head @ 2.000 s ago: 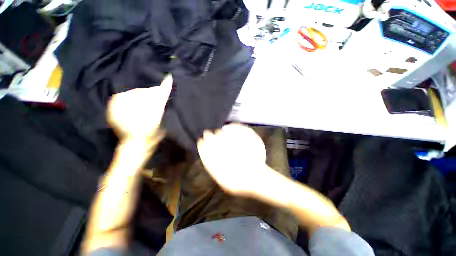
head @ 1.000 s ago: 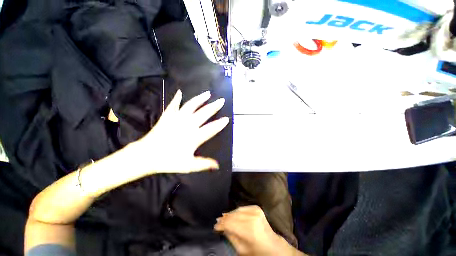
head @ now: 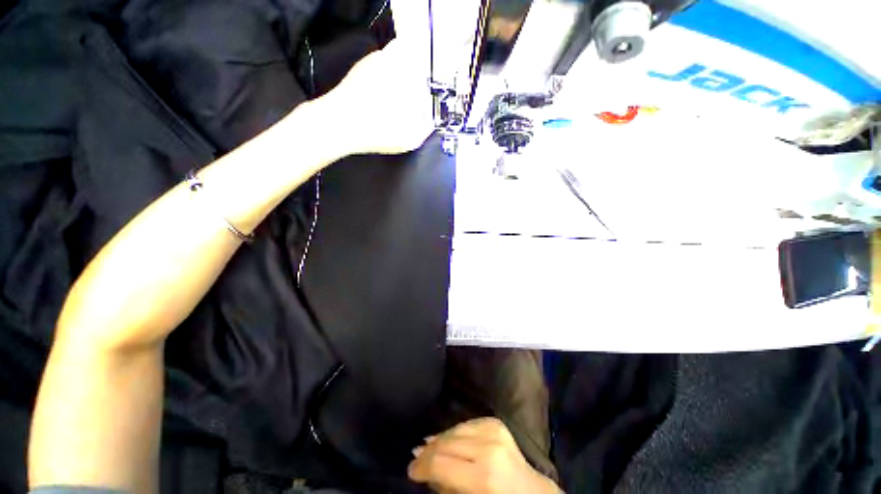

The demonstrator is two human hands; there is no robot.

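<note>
A large black garment [head: 126, 241] fills the left side. Its flat smooth band [head: 386, 260] runs with a straight edge under the lit presser foot [head: 449, 121]. A thin white, partly dashed stitch line [head: 316, 207] runs down the cloth left of the band. My left hand [head: 382, 101] lies on the cloth just left of the presser foot; its fingers are partly hidden by the machine head, so its grip cannot be told. My right hand [head: 473, 458] is low at the band's near edge, fingers curled on the cloth.
The white table [head: 580, 289] is right of the band, with a thin pointed silver tool [head: 584, 201], an orange-red handle [head: 626, 115] and a black smartphone [head: 823, 268] on it. The JACK machine arm [head: 734, 87] crosses the upper right. Dark textured cloth [head: 753, 425] lies below the table's front edge.
The band now lies straight under the machine, after being loose in the oldest frame. My left hand has moved from spread flat on the band up beside the presser foot. My right hand stays low.
</note>
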